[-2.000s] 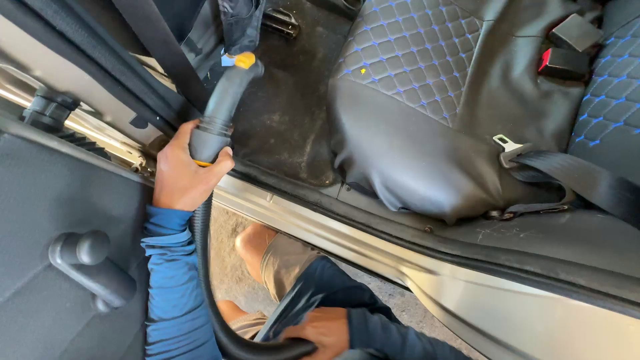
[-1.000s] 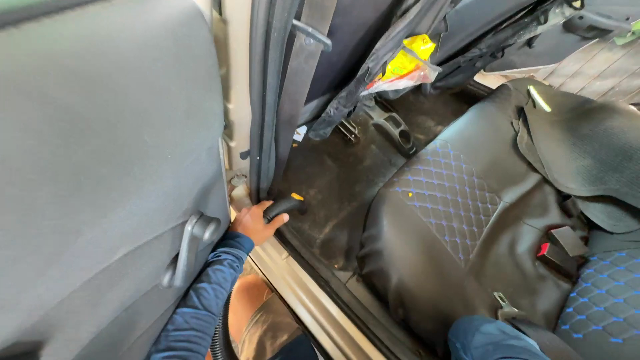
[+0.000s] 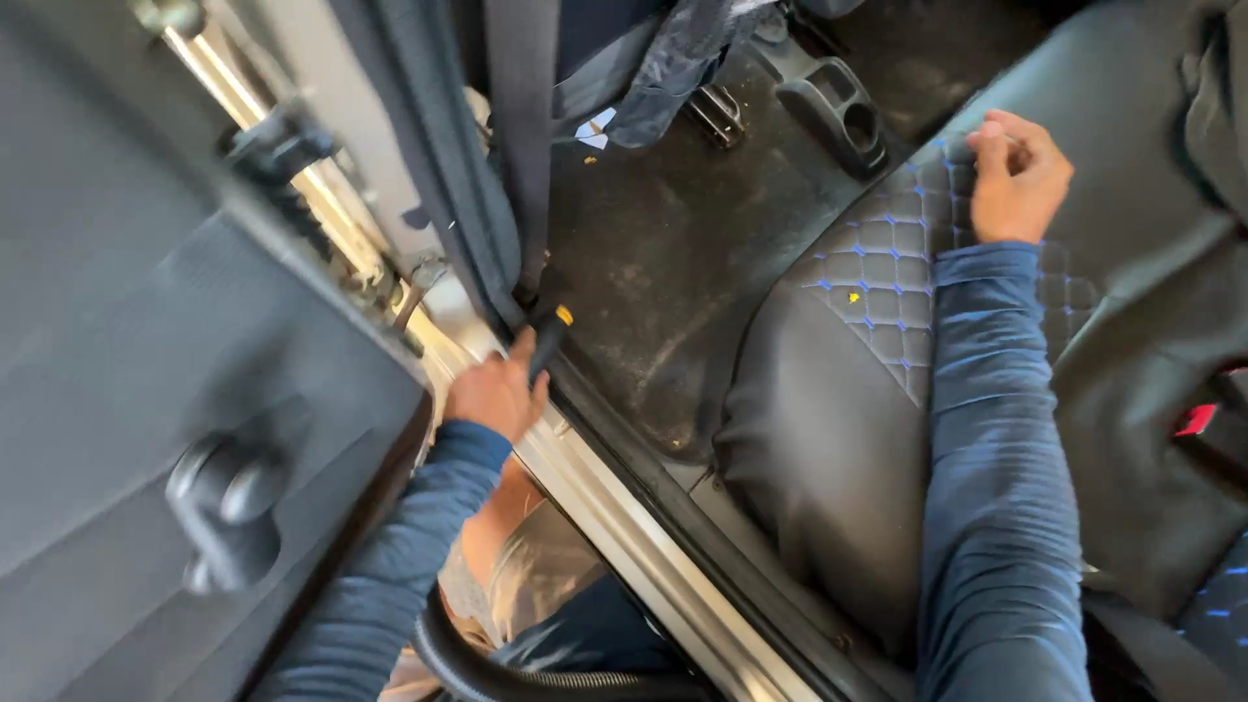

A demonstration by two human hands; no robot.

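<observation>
My left hand is closed around the dark handle of a vacuum hose wand with a yellow part, at the door sill. The ribbed hose runs below, beside my legs. My right hand is above the quilted rear seat, fingers curled with the thumb toward the index finger; whether something small is between them cannot be told. A small yellow scrap lies on the blue-stitched seat cover, left of my right forearm.
The open car door with its window crank is at the left. A metal door sill crosses below the dark floor. A seat belt hangs by the pillar. A console with a cup holder and a white scrap are farther in.
My right hand, at the hose two seconds ago, is now over the rear seat. My left hand still holds the wand near the sill. The view has shifted.
</observation>
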